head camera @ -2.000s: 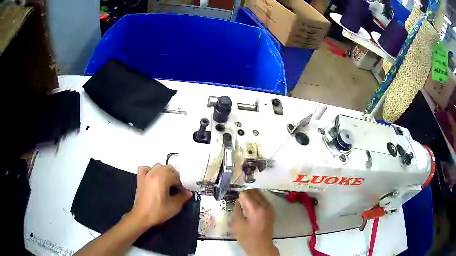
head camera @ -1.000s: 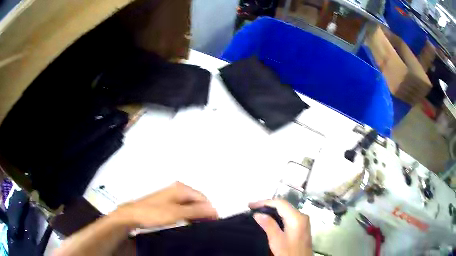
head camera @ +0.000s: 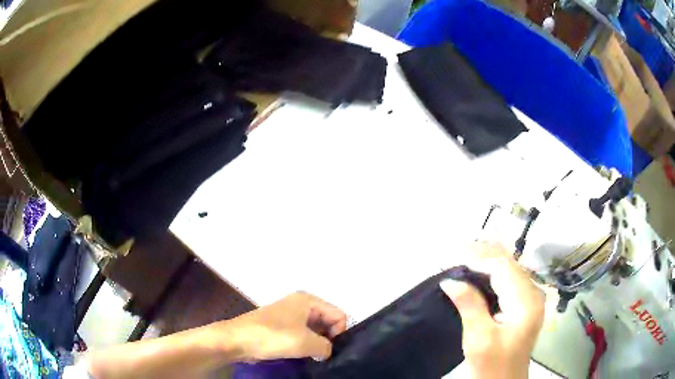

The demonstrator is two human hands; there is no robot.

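Note:
A black fabric piece (head camera: pixel 403 333) is held at the near edge of the white table, in front of the wearer; its lower part is cut off by the picture's bottom edge. My left hand (head camera: pixel 300 329) pinches its left end between thumb and curled fingers. My right hand (head camera: pixel 503 311) grips its upper right corner, thumb on top. Both hands are bare. The sewing machine head (head camera: pixel 629 274), with red lettering, stands at the right, apart from the fabric.
An open brown carton (head camera: pixel 37 44) with a heap of black pieces (head camera: pixel 163 148) fills the upper left. More black pieces (head camera: pixel 311 63) overlap the table's back left. One black piece (head camera: pixel 466 100) lies flat near the blue bin (head camera: pixel 533 66). Red-handled snips (head camera: pixel 594 340) rest by the machine.
The view has swung left towards the carton. The fabric has come away from the needle area into both hands at the table's near edge, and now shows more of its face.

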